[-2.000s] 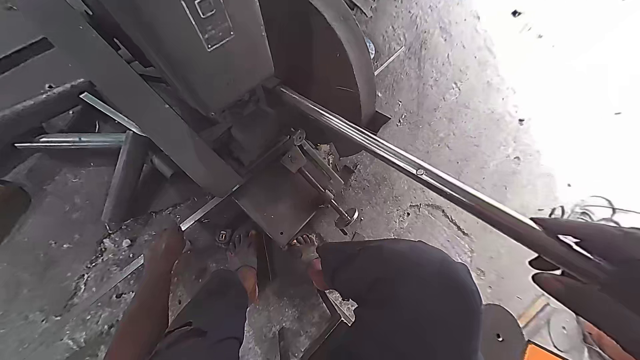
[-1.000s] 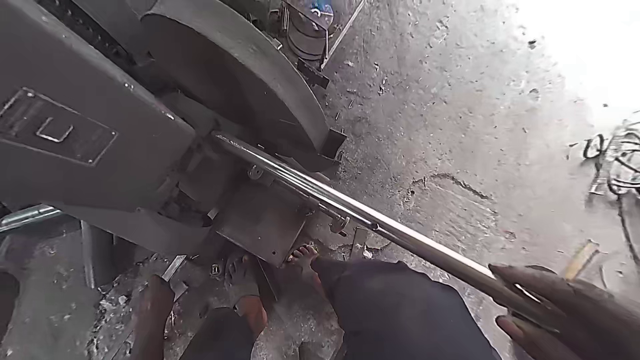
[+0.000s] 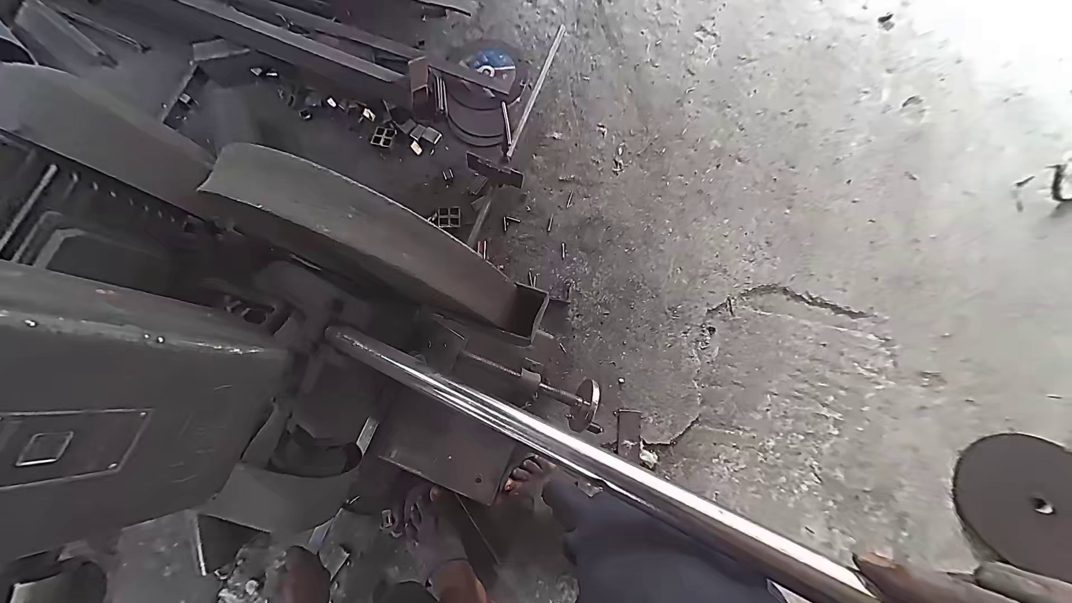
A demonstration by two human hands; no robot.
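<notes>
A long shiny metal bar point(image 3: 536, 431), the handle of a chop saw, runs from the machine to the lower right. My right hand point(image 3: 946, 582) grips its far end, partly cut off by the frame. The saw's dark metal blade guard point(image 3: 360, 226) lies above the bar, with the grey machine housing point(image 3: 126, 402) on the left. Beneath the bar are the base plate point(image 3: 452, 452) and a threaded vise screw with a handwheel point(image 3: 584, 404). My left hand point(image 3: 303, 576) is at the bottom edge beside a thin metal strip point(image 3: 322, 529); its fingers are hard to see.
Bare feet point(image 3: 431, 519) stand close to the base plate. Cutting discs point(image 3: 487, 92), metal offcuts point(image 3: 419, 134) and long steel profiles point(image 3: 310, 38) lie on the floor behind the guard. A large dark disc point(image 3: 1017, 507) rests on the cracked concrete point(image 3: 779, 368) at right.
The view has swung strongly toward the floor beyond the saw. My right hand remains on the bar's end, nearer the bottom edge of the view. My left hand shows less than before.
</notes>
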